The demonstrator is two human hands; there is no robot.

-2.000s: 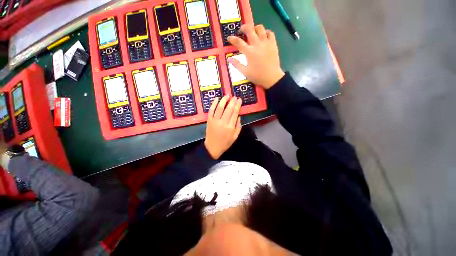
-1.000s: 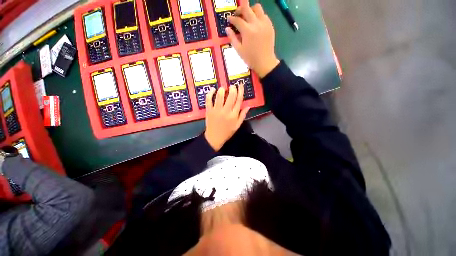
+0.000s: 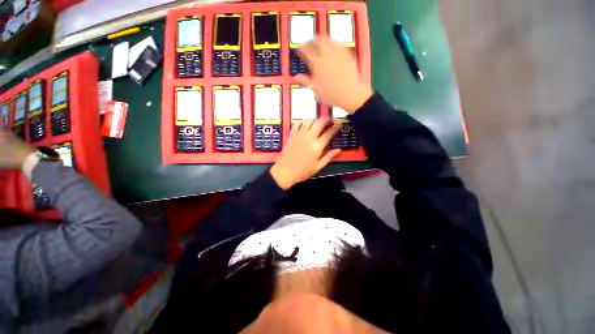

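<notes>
A red phone tray [image 3: 169, 124] holds two rows of keypad phones with yellow trim. Two phones in the back row, such as this dark-screened phone [image 3: 266, 42], have black screens; the others that show are lit. My right hand [image 3: 334, 73] is blurred over the tray's right part, its fingers at the keypad of the fourth back-row phone [image 3: 303, 32]. My left hand [image 3: 305, 151] lies over the lower part of the fourth front-row phone [image 3: 303, 103], fingers spread a little. Neither hand lifts a phone. The fingertips' exact contact with the keys is unclear.
A teal pen [image 3: 408, 51] lies right of the tray. Loose batteries, one dark [image 3: 144, 64] and one red and white [image 3: 115, 119], lie to the left. A neighbouring worker's grey sleeve [image 3: 81, 205] reaches over another red phone tray [image 3: 90, 130]. A yellow stick [image 3: 124, 32] lies behind.
The view has shifted, so the tray appears farther right and straighter. My right hand has moved from the last back-row phone to the fourth. My left hand stays near the front row's right end.
</notes>
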